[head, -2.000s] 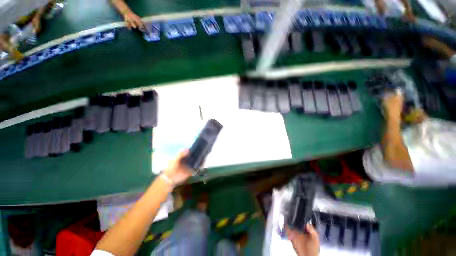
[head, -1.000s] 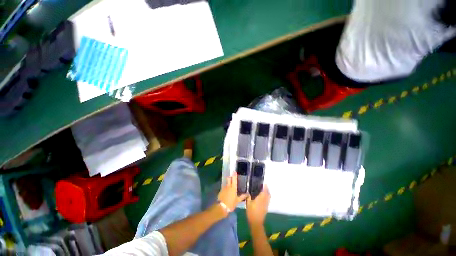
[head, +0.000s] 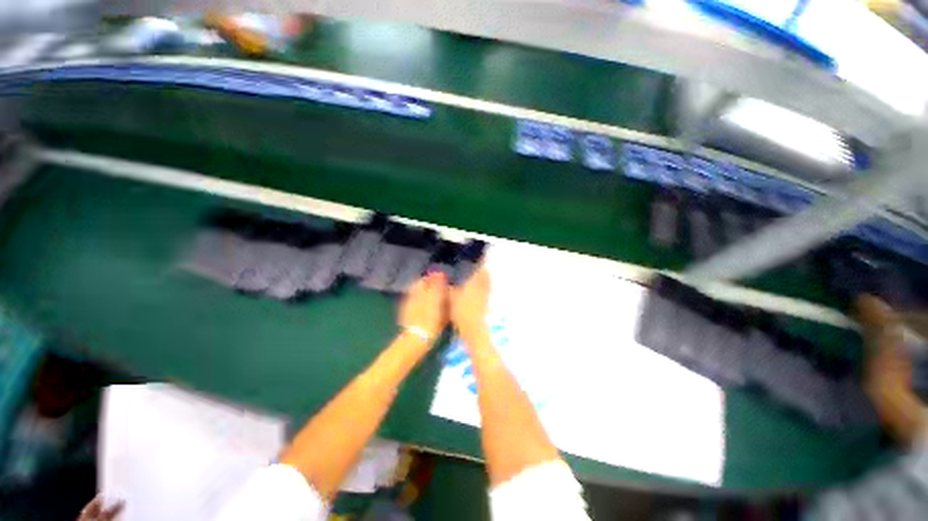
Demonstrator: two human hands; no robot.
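Note:
A row of dark units (head: 295, 254) lies on the green bench left of the white paper. My left hand (head: 424, 305) and my right hand (head: 470, 300) are side by side at the row's right end, against the last dark units (head: 461, 257). The fingers are blurred, so I cannot tell whether either hand grips a unit. The blue label sheet (head: 461, 366) is partly hidden behind my right forearm on the white paper (head: 600, 356).
Another row of dark units (head: 743, 341) lies right of the paper, with another person's hand (head: 887, 356) at its end. Blue-white parts (head: 600, 153) line the far belt. A metal bar (head: 804, 229) slants at the right. White sheets (head: 188, 448) are below the bench at lower left.
The view has swung from the floor-side tray back to the bench. Both hands have moved from the two units in the tray to the left row on the bench.

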